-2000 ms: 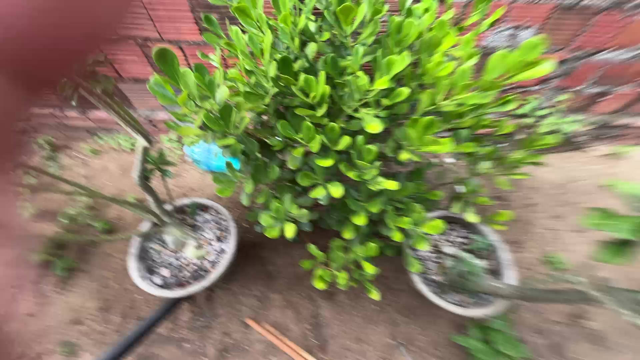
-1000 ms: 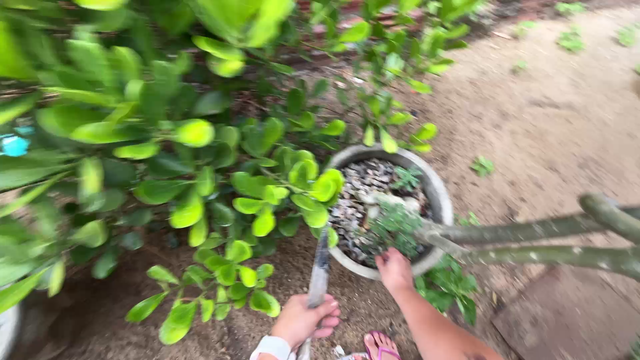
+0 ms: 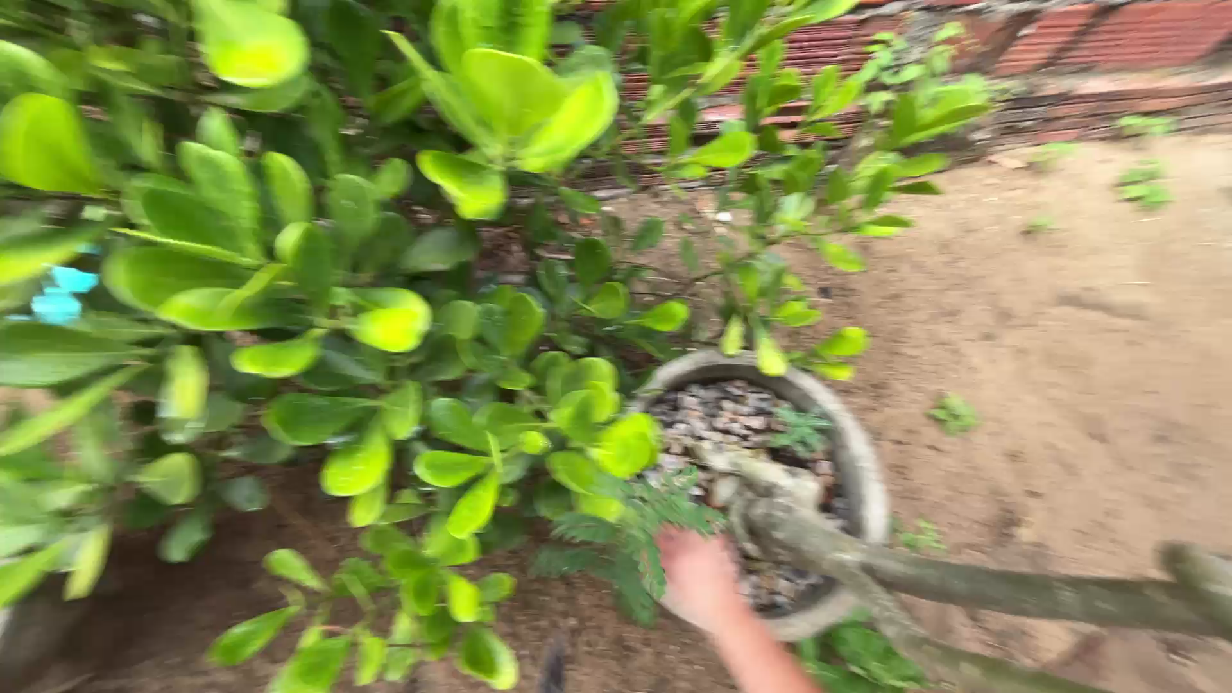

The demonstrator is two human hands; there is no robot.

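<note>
My right hand [image 3: 701,577] is closed, blurred, on a feathery-leaved green weed [image 3: 630,539] at the near left rim of a round concrete pot [image 3: 871,481]. Gravel [image 3: 717,414] fills the pot, and a thick grey plant stem [image 3: 818,539] grows out of it toward the right. Another small feathery weed [image 3: 801,431] stands in the gravel by the far right rim. My left hand is out of view; only a dark blade tip [image 3: 552,666] shows at the bottom edge.
A dense leafy shrub [image 3: 385,318] fills the left and overhangs the pot. Behind stands a red brick wall [image 3: 1107,48]. Sandy ground [image 3: 1059,337] with small weeds lies on the right. Thick branches [image 3: 1039,597] reach across the lower right. Something bright blue [image 3: 60,296] shows among the leaves.
My right hand has moved from the pot's near side toward its left rim, and the feathery weed has shifted left with it. My left hand with the knife has dropped mostly out of view.
</note>
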